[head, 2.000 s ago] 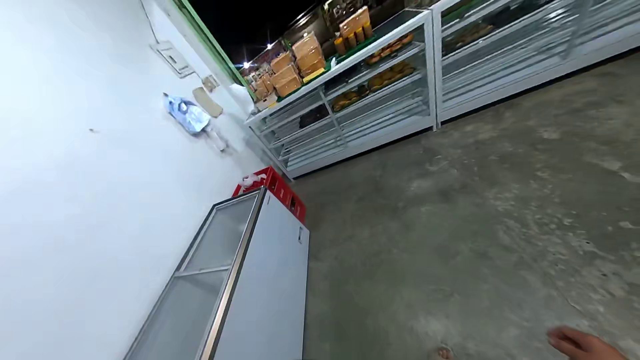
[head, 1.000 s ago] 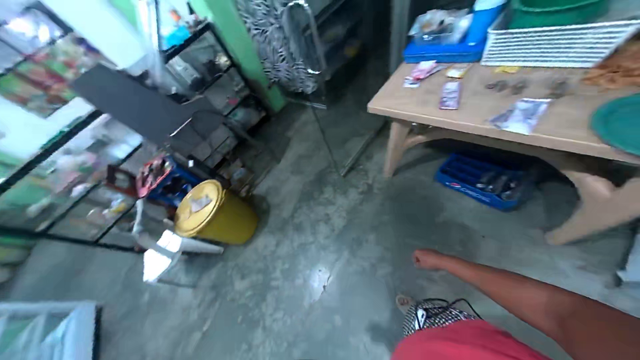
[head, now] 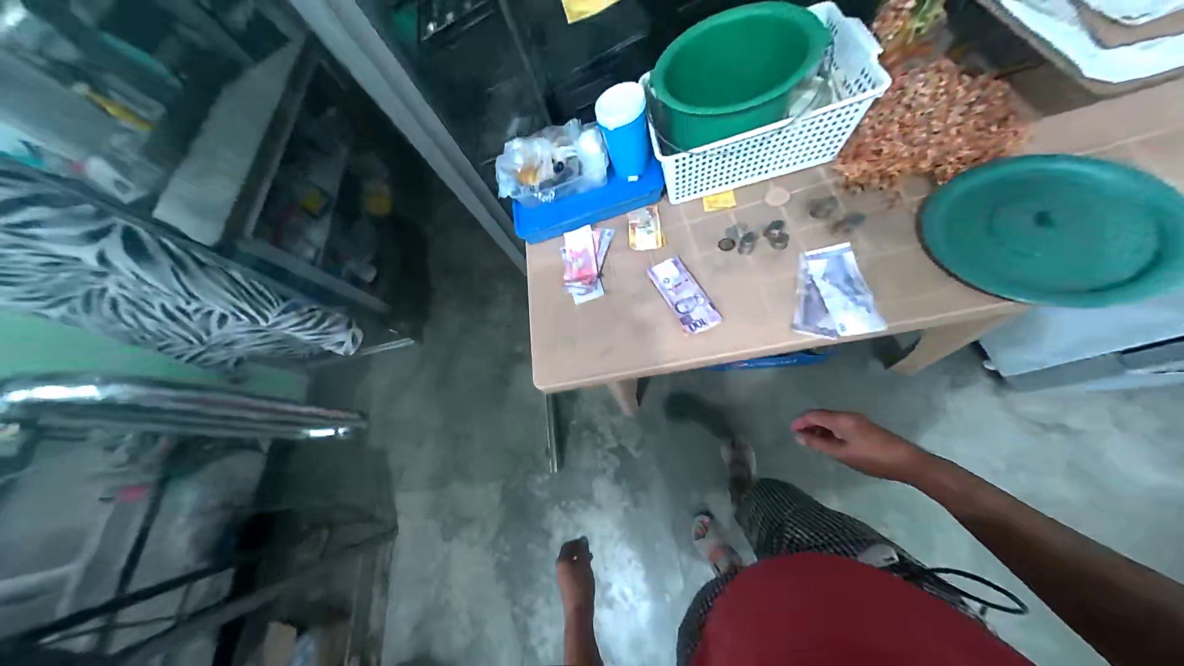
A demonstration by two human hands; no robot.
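My right hand (head: pixel 849 444) hangs over the floor near the table's front edge, fingers curled, with nothing visible in it. Lower down, my left hand (head: pixel 574 566) is over the floor too; whether it holds anything is unclear. On the brown table (head: pixel 610 347) lie a stack of violet banknotes (head: pixel 684 294), reddish banknotes (head: pixel 581 259), an orange banknote (head: pixel 645 228), several coins (head: pixel 747 240) and a folded clear plastic bag (head: pixel 837 291). Neither hand touches them.
Behind stand a blue box (head: pixel 587 205), a blue cup (head: pixel 626 139) and a white basket (head: pixel 768 165) holding a green basin (head: pixel 731 74). Shallots or small onions (head: pixel 943 125) and a green round lid (head: pixel 1050 229) lie to the right. A metal bar (head: pixel 176 405) juts in at left.
The view has swung from the freezer and display cases to the table. My left hand has come into view since one second ago.
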